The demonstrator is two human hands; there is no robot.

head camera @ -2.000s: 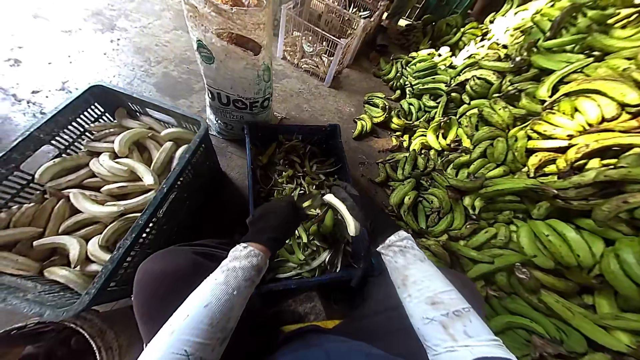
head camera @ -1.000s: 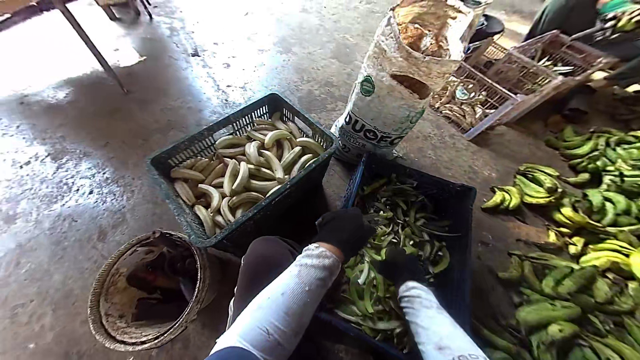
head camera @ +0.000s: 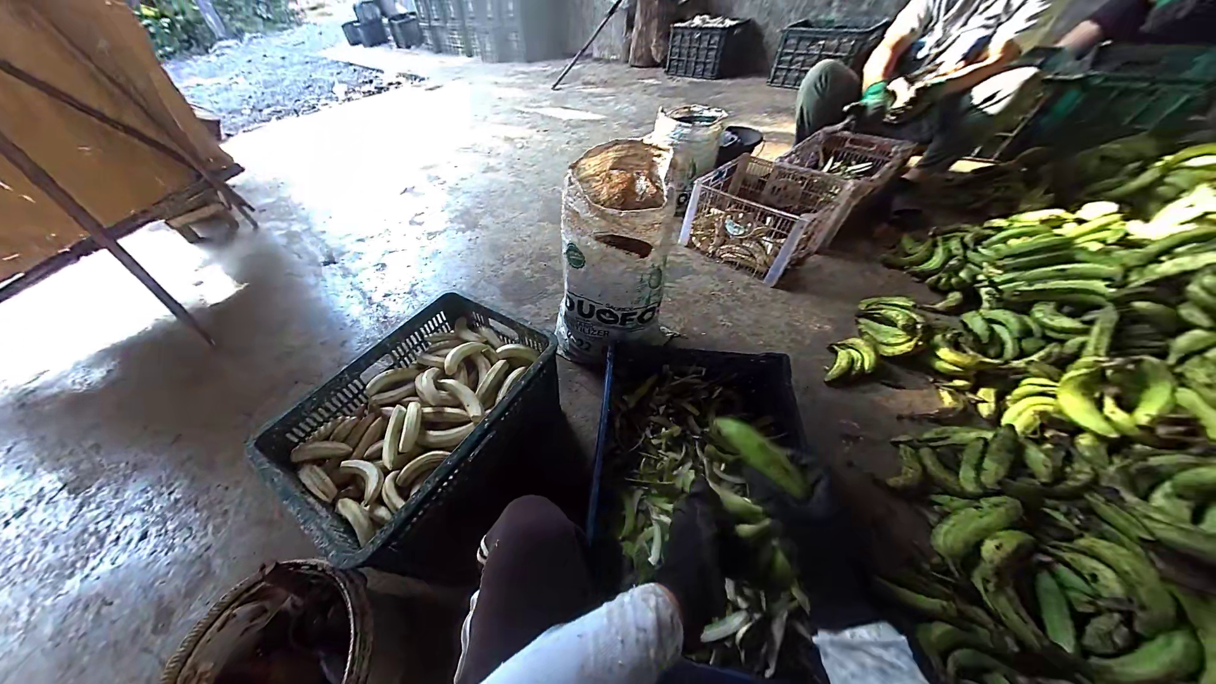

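My right hand [head camera: 807, 503], in a dark glove, is shut on a green plantain [head camera: 760, 458] over a dark blue crate [head camera: 790, 380] of green peels. My left hand [head camera: 695, 546], also dark-gloved, is just left of it, low over the peels; its fingers are blurred, and whether it holds anything cannot be told. To the left, a dark green plastic crate [head camera: 285, 439] holds many peeled plantains [head camera: 461, 397]. At the right lies a big heap of unpeeled green plantains [head camera: 1026, 399].
A woven sack [head camera: 613, 275] stands behind the peel crate. Beyond it are slatted crates [head camera: 798, 228] and a person [head camera: 936, 71] with green gloves. A round basket [head camera: 275, 627] stands at the lower left; a wooden panel on poles [head camera: 90, 142] is at the upper left.
A green plantain is now in my right hand; one second ago none showed there. Two seconds ago a peeled plantain was at my right hand. The view has swung up.
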